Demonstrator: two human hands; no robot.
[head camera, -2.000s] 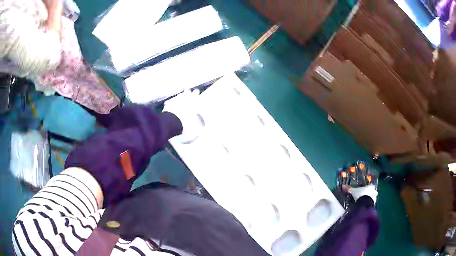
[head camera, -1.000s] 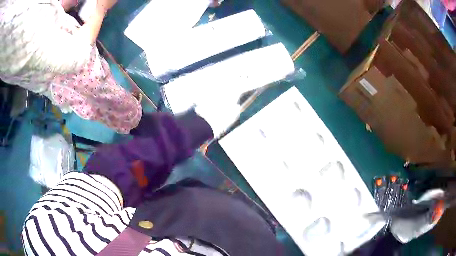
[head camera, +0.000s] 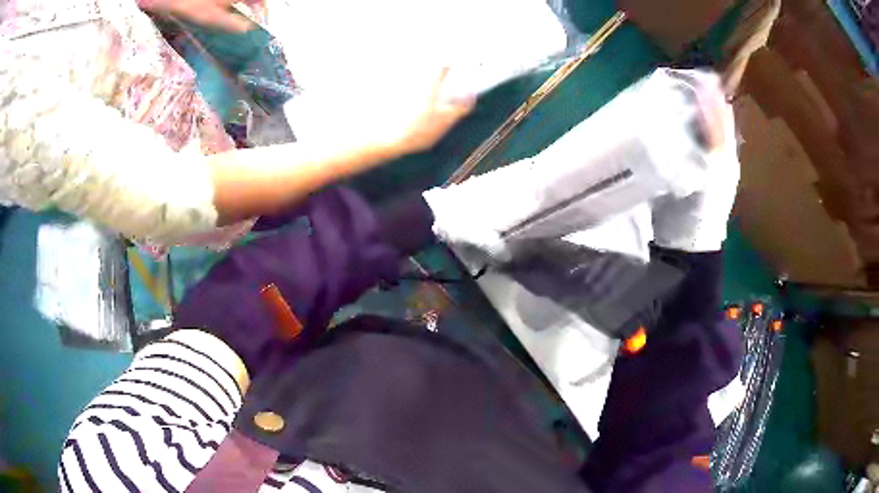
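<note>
A black part (head camera: 602, 284) with an orange tip lies slantwise over the white moulded tray (head camera: 569, 361), blurred. A pale, see-through plastic bag (head camera: 578, 207) with a dark line across it spreads between my hands. My left hand (head camera: 458, 226), in a white glove, is closed at the black part's left end. My right hand (head camera: 699, 193), also gloved, is bent over the bag's upper right end; its fingertips are hard to make out. The tray's hollows are mostly covered. More orange-tipped parts in clear wrap (head camera: 752, 404) lie right of my right sleeve.
Another person's bare arm (head camera: 318, 173) reaches from the left across the table to large white wrapped units (head camera: 386, 58). A wooden strip (head camera: 540, 101) runs behind my hands. Brown cartons (head camera: 800, 183) stand along the right. A pale wrapped stack (head camera: 82, 284) is at far left.
My right hand has come from the lower right to above the tray, with a black part now across it. The other person's arm has reached in over the white units.
</note>
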